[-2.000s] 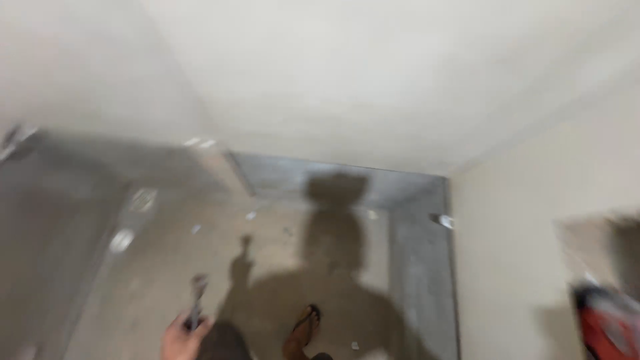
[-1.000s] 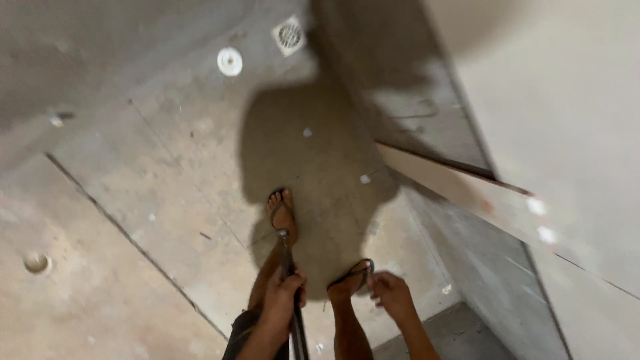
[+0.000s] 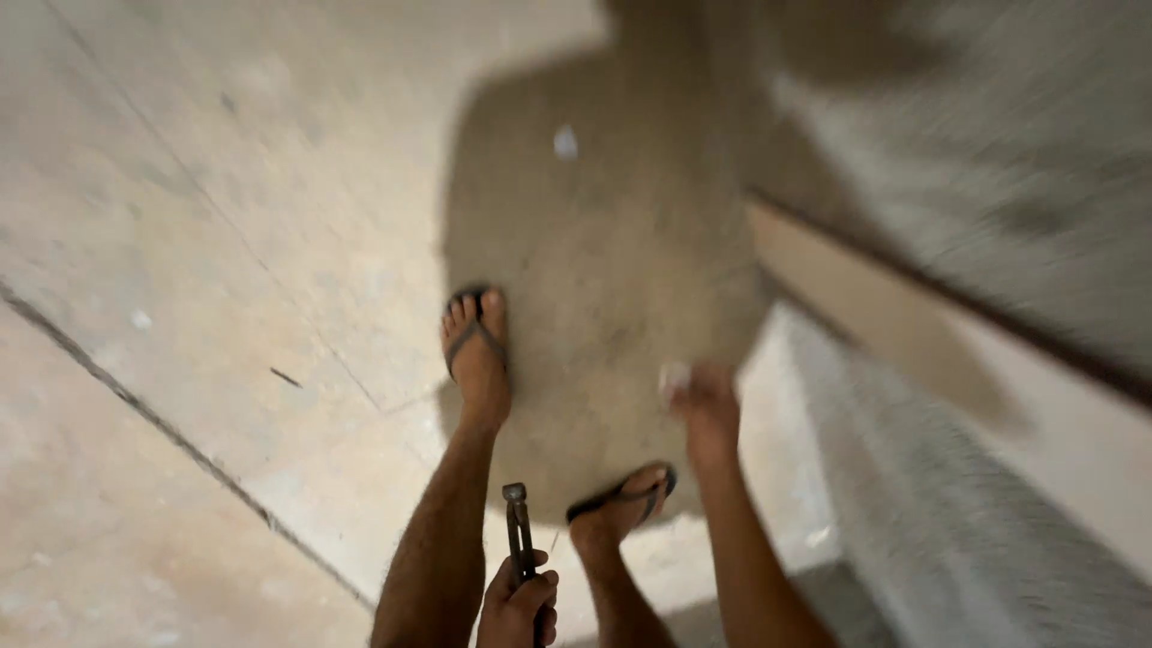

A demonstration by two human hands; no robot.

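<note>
My left hand is closed around the handles of a dark metal tool that looks like end-cutting pincers, its head pointing up the view. To the right, my right hand is blurred and holds a small whitish piece at its fingertips; what the piece is cannot be told. Both hands are above the floor, on either side of my right foot.
My feet in flip-flops stand on the concrete floor. A low, thin partition juts in from the right. A dark groove crosses the floor at left, and a small white bit lies ahead.
A small whitish piece now shows plainly at my right fingertips, and that hand has moved up the view, away from my right foot. The tool stays in my left hand. The view has shifted.
</note>
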